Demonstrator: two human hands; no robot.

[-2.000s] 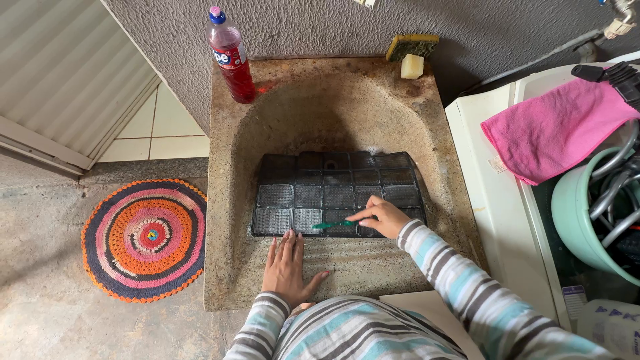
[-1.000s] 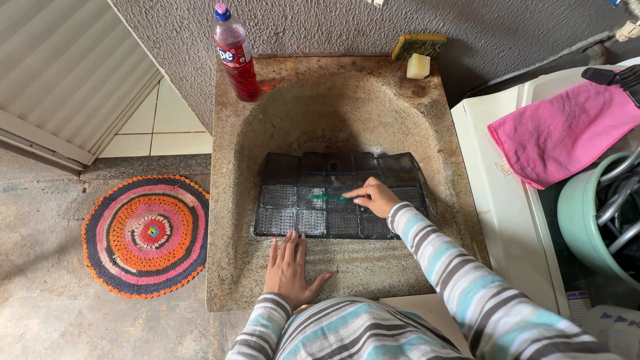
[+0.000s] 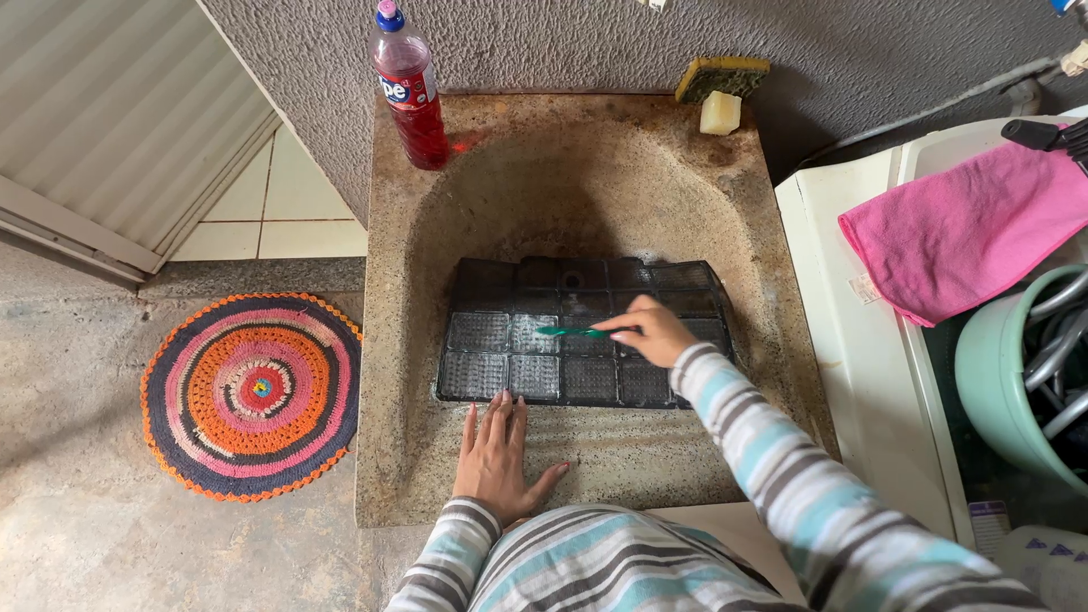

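Observation:
A black plastic-framed mesh filter (image 3: 589, 380) lies in the basin of a stone wash sink (image 3: 544, 183), with whitish suds on its left cells. My right hand (image 3: 653, 331) grips a green toothbrush (image 3: 578, 331), its head on a sudsy cell in the second row from the front. My left hand (image 3: 500, 459) rests with spread fingers on the sink's front slope, its fingertips touching the filter's near edge; it holds nothing.
A bottle of red liquid (image 3: 412, 106) stands on the sink's back left corner. At the back right are a sponge (image 3: 722, 76) and a soap block (image 3: 721, 114). A pink cloth (image 3: 969, 225) and a green bucket (image 3: 994, 382) are at right. A round crocheted rug (image 3: 255, 395) lies at left.
My right hand with the green toothbrush has moved up and left across the filter, from the front row to the row behind it. My left hand has stayed at the filter's near edge.

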